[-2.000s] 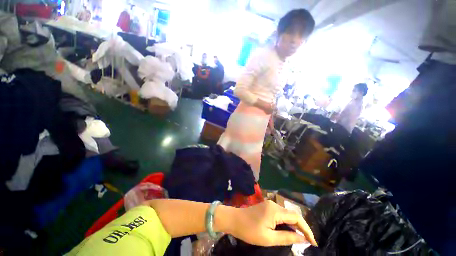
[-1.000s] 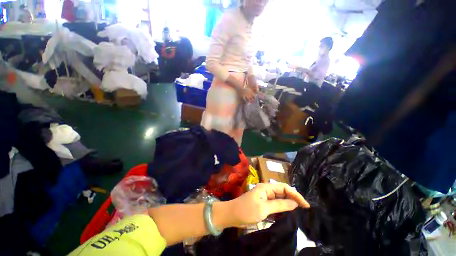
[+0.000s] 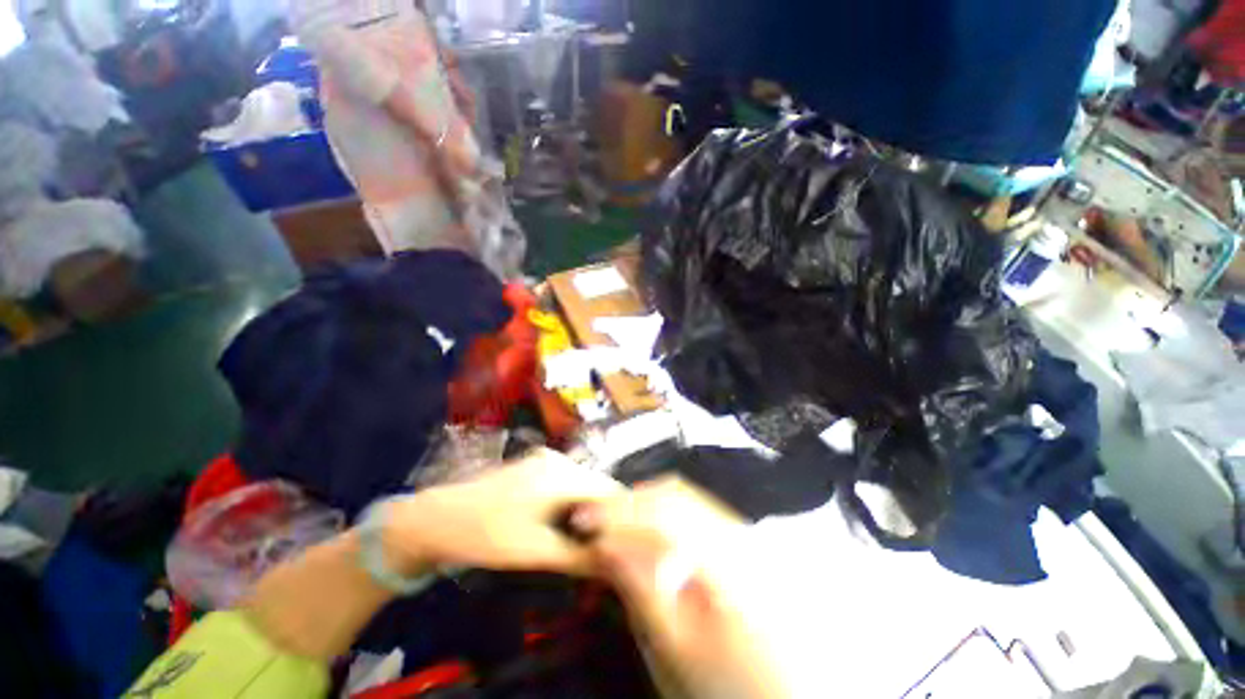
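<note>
My left hand [image 3: 526,505], with a green bracelet and a yellow-green sleeve, reaches in from the lower left. My right hand [image 3: 669,560] comes up from the bottom edge and meets it. Both are blurred; a small dark spot shows between them, and whether they hold anything cannot be told. Dark cloth [image 3: 478,621] lies below my left hand. A shiny black plastic bag [image 3: 833,260] stands open on the white table [image 3: 847,615] beyond my right hand. Small black cut pieces [image 3: 758,475] lie in front of the bag.
A navy cloth heap [image 3: 355,362] and a crumpled clear bag [image 3: 253,539] sit on a red basket [image 3: 212,485] at left. A cardboard box [image 3: 594,294] stands behind the hands. Navy cloth [image 3: 1004,485] lies right of the bag. A person [image 3: 396,123] stands beyond, head out of view.
The view has turned down and right, bringing the white table into sight. My right hand has come into view and met my left hand. The left hand no longer reaches out alone over the dark cloth.
</note>
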